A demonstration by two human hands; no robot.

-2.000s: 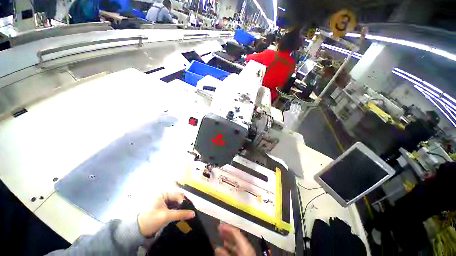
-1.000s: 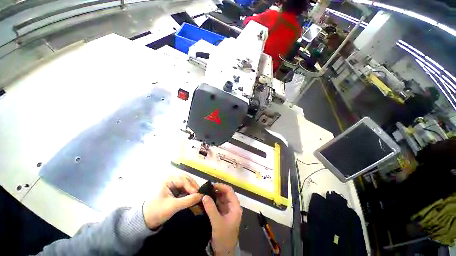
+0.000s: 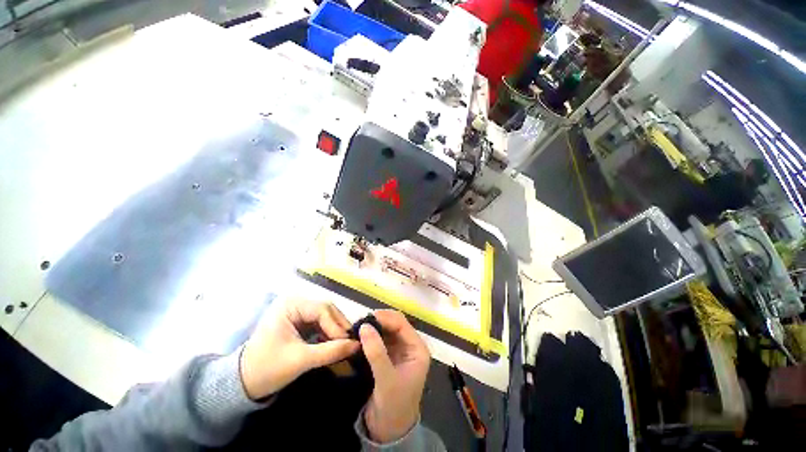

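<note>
My left hand (image 3: 296,346) and my right hand (image 3: 395,366) meet at the lower middle. Both pinch a small folded black part of the black garment piece (image 3: 323,410), whose rest hangs down below them. The fingertips hide most of the pinched part. Just beyond the hands lies the pale sewing template (image 3: 415,275), edged with yellow tape (image 3: 398,311). The machine head (image 3: 389,185), with a dark grey cover and red logo, stands over the template's left end. The needle area (image 3: 355,252) is small and blurred.
An orange-and-black cutter (image 3: 467,402) lies right of my right hand. Black pieces (image 3: 574,397) lie stacked below the screen (image 3: 627,262). A metal plate (image 3: 168,229) is set in the white table at left. A blue bin (image 3: 340,31) and a person in red (image 3: 508,40) are behind the machine.
My right hand has come up from the lower edge to join my left at the fabric. The tan sticker on the fabric is now mostly covered. The view has tilted down.
</note>
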